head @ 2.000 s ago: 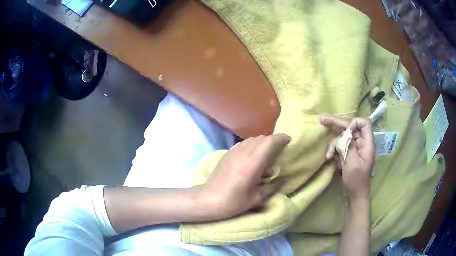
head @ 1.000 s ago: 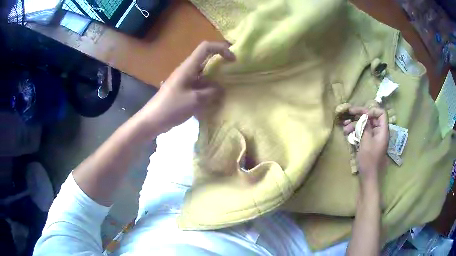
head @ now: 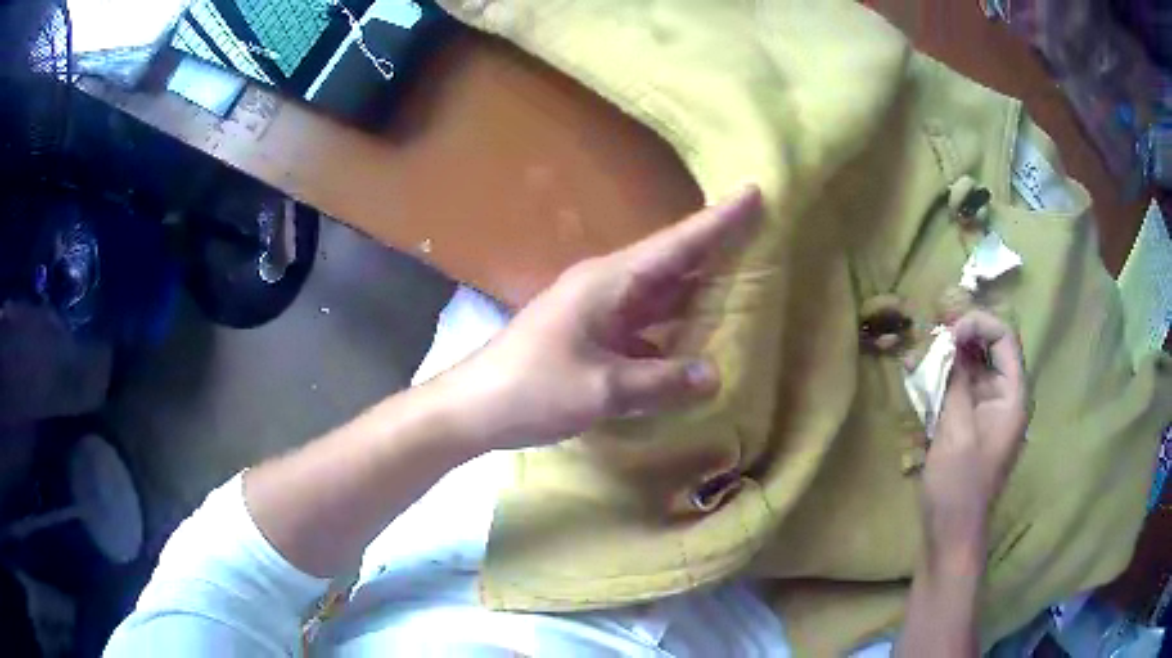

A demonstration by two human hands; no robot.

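The mustard-yellow jacket (head: 823,424) lies over the table's edge and my lap, with dark toggle fastenings (head: 884,329) on its front. My left hand (head: 604,341) is over the jacket's near flap with thumb and fingers apart, holding nothing. My right hand (head: 979,386) lies on the jacket front and pinches a small white tag (head: 931,379) between its fingertips. Another white piece (head: 991,264) lies just above that hand. A pale label (head: 1044,186) shows inside the collar at the right.
The curved brown table (head: 514,161) shows behind the jacket. A green-gridded black box (head: 302,45) stands at its upper left, near a small pale packet (head: 206,85). A pale sheet (head: 1148,283) is at the right edge. Clear plastic (head: 1092,632) shows at the lower right.
My left hand went up and left to the jacket cloth, then came back right and down, now off it. The jacket flap is spread flatter. My right hand has shifted slightly right with the tag.
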